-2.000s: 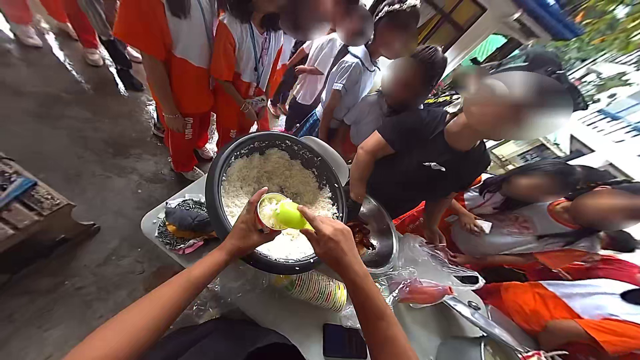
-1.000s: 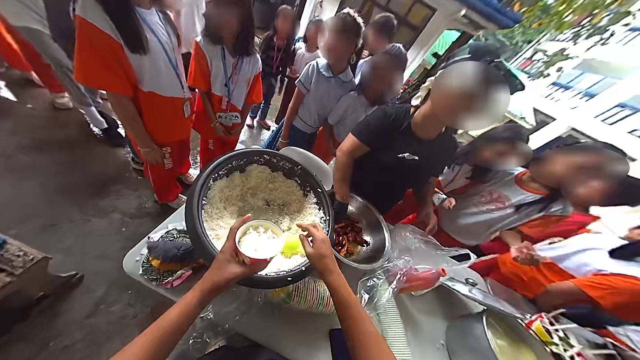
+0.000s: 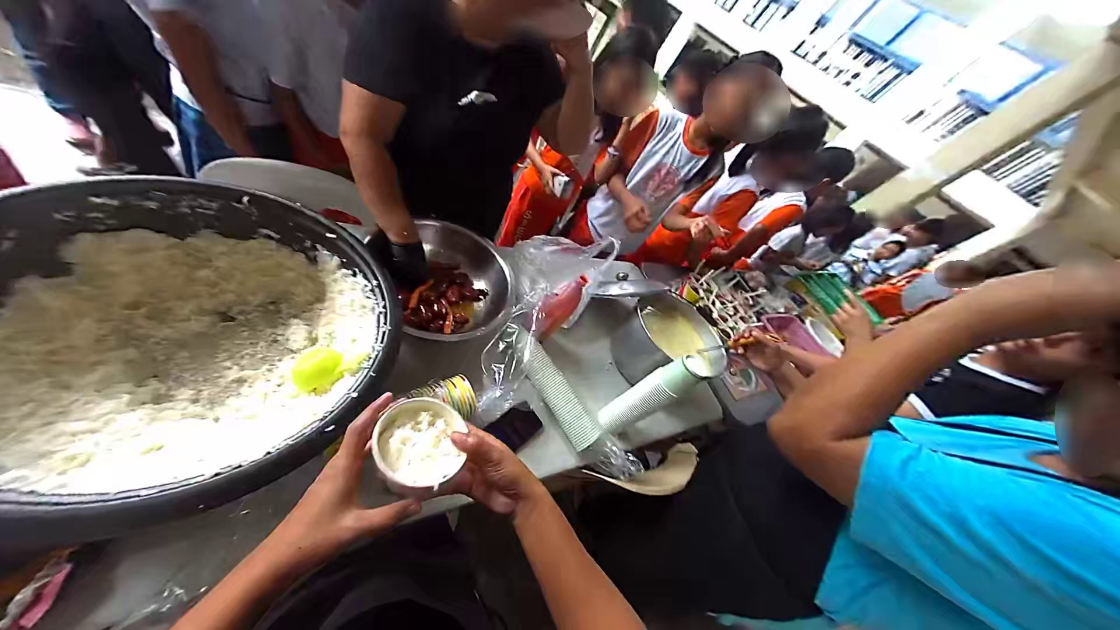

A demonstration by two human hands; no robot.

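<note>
Both of my hands are on a paper cup of cooked rice [image 3: 423, 444], held upright near the table's edge. My left hand [image 3: 346, 499] has its fingers along the cup's left side, the thumb below. My right hand [image 3: 497, 468] grips the cup's right rim. To the left stands a large dark pot [image 3: 389, 324] of cooked rice [image 3: 157, 350]. A yellow-green scoop [image 3: 317, 369] lies on the rice near the pot's right wall. Just behind the cup, a stack of patterned paper cups [image 3: 451, 394] lies on its side.
A co-worker's gloved hand [image 3: 404, 262] reaches into a metal bowl [image 3: 499, 302] of reddish sausages [image 3: 444, 299]. Plastic bags [image 3: 560, 262], stacked pale cups [image 3: 560, 394], a phone [image 3: 514, 426] and a metal pot [image 3: 626, 341] stand farther right. A person in a blue shirt [image 3: 980, 516] is close on the right.
My right hand has let go of the scoop, which lies in the rice, and now holds the cup too. The cup has moved away from over the pot. The view has swung right.
</note>
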